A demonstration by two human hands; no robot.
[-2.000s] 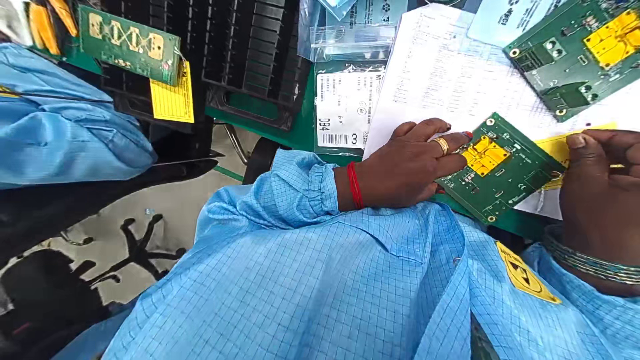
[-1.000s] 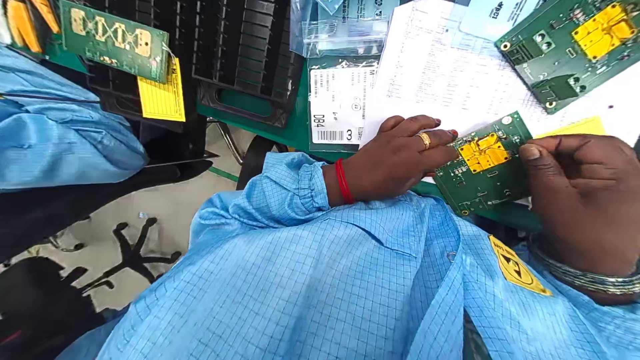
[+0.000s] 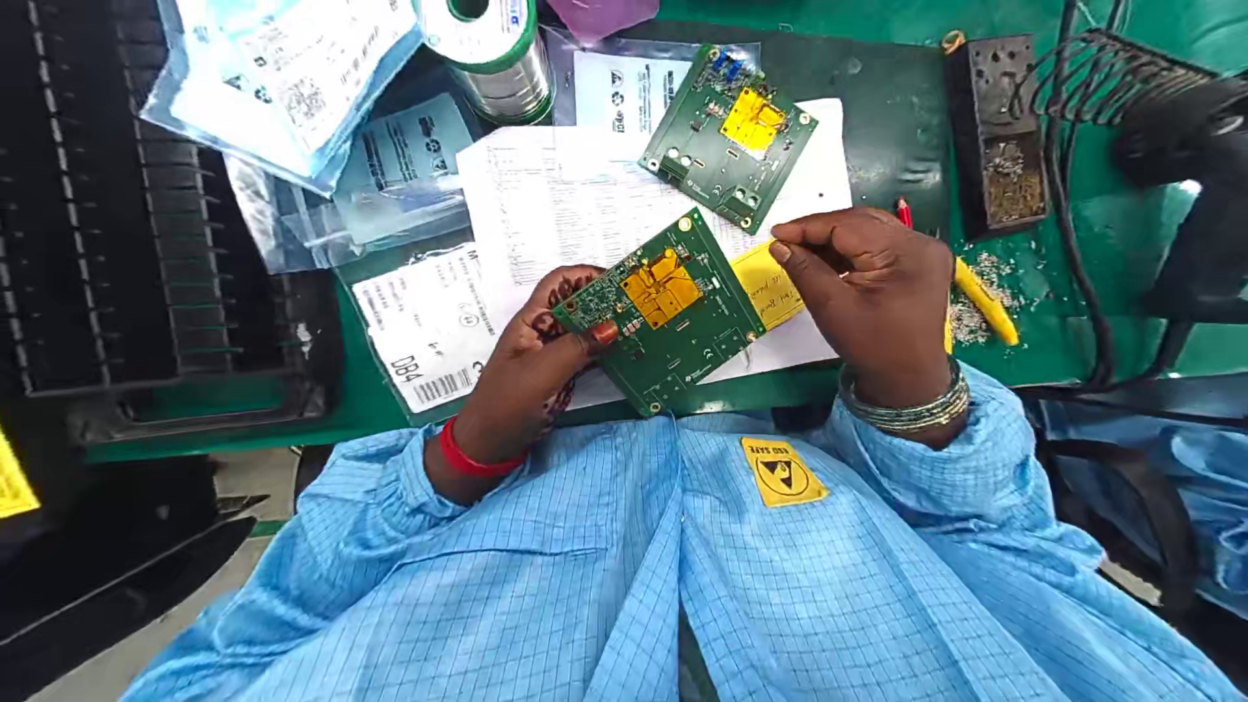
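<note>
My left hand [image 3: 531, 356] grips the left edge of a green circuit board [image 3: 673, 341] with a yellow-taped square, thumb on its face. A yellow handwritten tag [image 3: 767, 285] shows at the board's right edge. My right hand [image 3: 868, 292] is just right of it, thumb and forefinger pinched near the tag's upper right; whether something thin is between them cannot be told. A second green circuit board [image 3: 726, 146] with a similar yellow square lies above, on printed paper sheets [image 3: 556, 195].
Solder wire spool [image 3: 497, 68] and plastic bags [image 3: 283, 88] stand or lie at the upper left, beside a black slotted rack [image 3: 166, 214]. At right are a dark metal box [image 3: 1004, 136], a coiled iron holder [image 3: 1102, 73], yellow-handled tool [image 3: 985, 300], clippings [image 3: 990, 273] and black cables [image 3: 1072, 234].
The view has swung right. My right hand has left the held board's edge, where it was a second ago, and is now beside the tag. The left hand still holds the board.
</note>
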